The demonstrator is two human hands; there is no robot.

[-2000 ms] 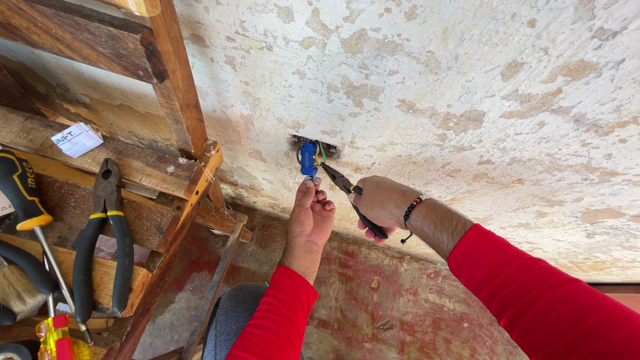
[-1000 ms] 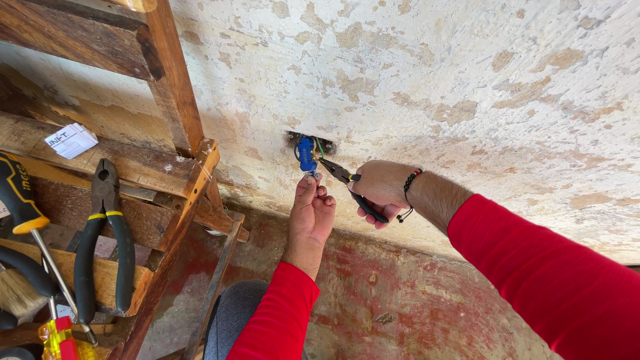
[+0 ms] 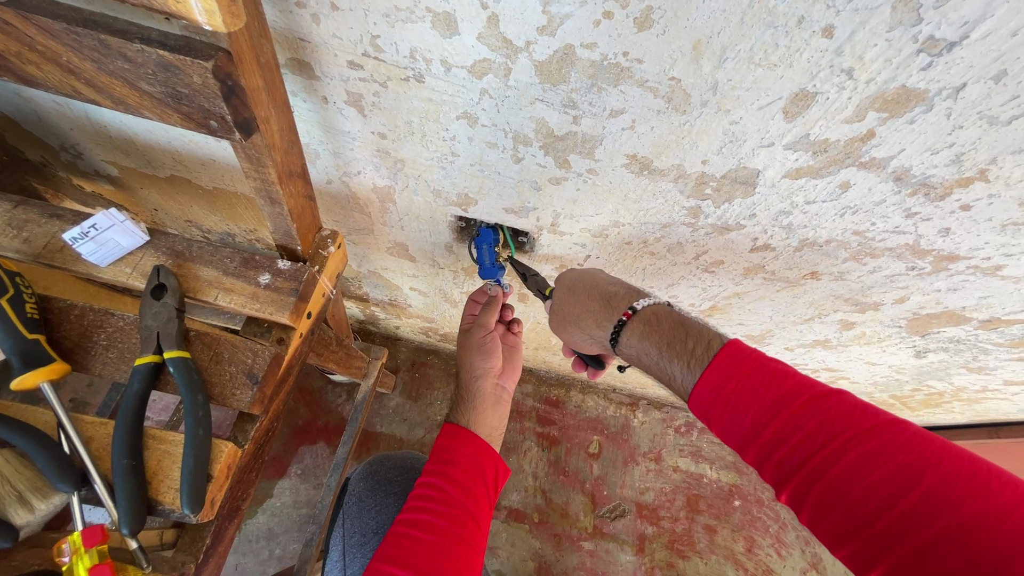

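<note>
A blue electrical outlet (image 3: 489,253) hangs in front of a rectangular wall box (image 3: 520,238) recessed in the wall. My left hand (image 3: 491,344) pinches its lower metal end between thumb and fingertips. From the right, my right hand (image 3: 588,312) grips needle-nose pliers (image 3: 531,278), whose tips are at the outlet's right side, by a brass-coloured part. A green wire (image 3: 510,240) runs from the box to that side, and a dark wire curves along the left. Whether the plier tips clamp the wire I cannot tell.
At left, a wooden ladder-like frame (image 3: 276,160) bears combination pliers (image 3: 162,320), a screwdriver (image 3: 36,328), a brush (image 3: 26,488), a red-and-yellow screwdriver handle (image 3: 86,552) and a folded paper (image 3: 106,236). The peeling wall (image 3: 640,160) meets the worn red floor (image 3: 592,472).
My right hand and the needle-nose pliers have turned slightly, the handles shifting beneath the hand. My left hand stays at the outlet's lower end.
</note>
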